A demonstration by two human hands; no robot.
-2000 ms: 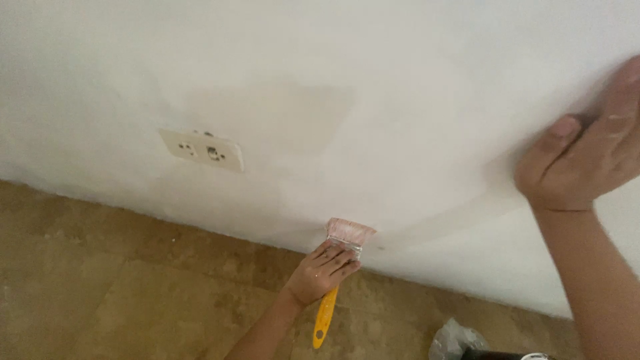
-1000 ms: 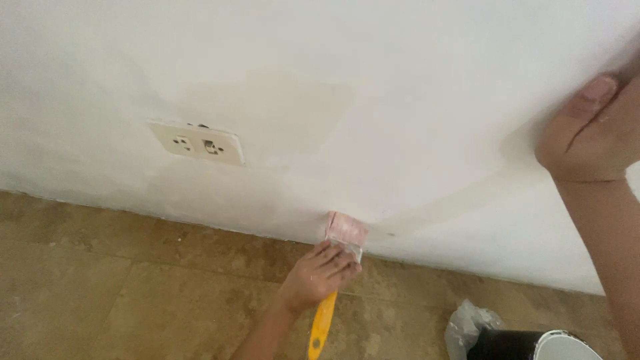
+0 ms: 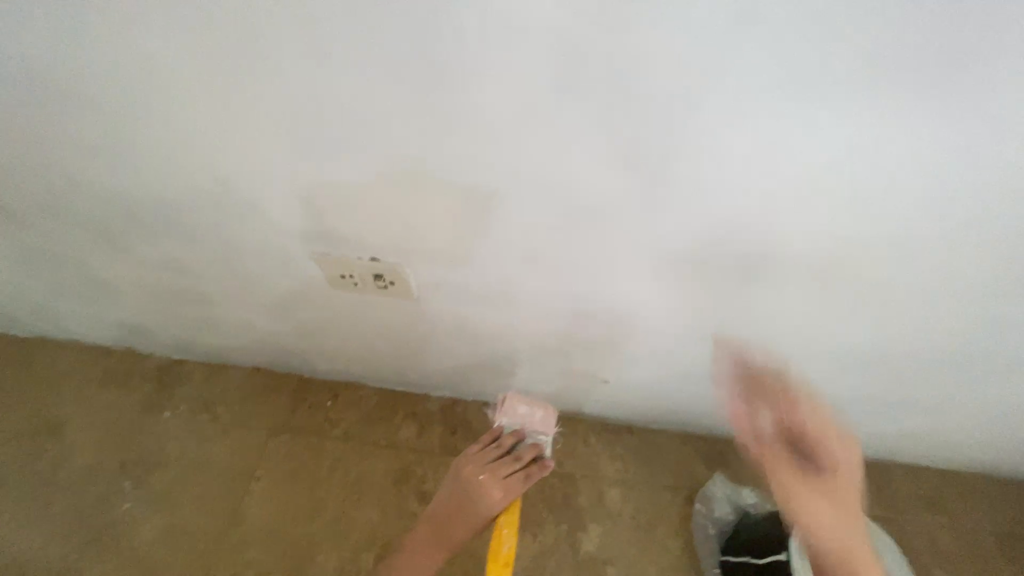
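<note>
My left hand (image 3: 494, 478) grips a flat paintbrush (image 3: 504, 536) with a yellow handle, its fingers over the ferrule. The pinkish, paint-covered bristles lie at the base of the white wall (image 3: 608, 200), by the line where it meets the floor. My right hand (image 3: 788, 424), blurred by motion, is in front of the lower wall at the right, above a dark container (image 3: 752, 544) with clear plastic beside it. I see nothing in it, but the blur hides its fingers.
A cream electrical outlet plate (image 3: 366, 276) is set in the wall left of the brush, with a duller patch (image 3: 400, 212) above it. The brown floor (image 3: 200, 464) runs along the wall's foot. Clear plastic (image 3: 716, 512) stands beside the container at lower right.
My right hand has come away from its place high on the right of the wall, moving down and left. The brush has shifted down to the wall's bottom edge. The view has also shifted.
</note>
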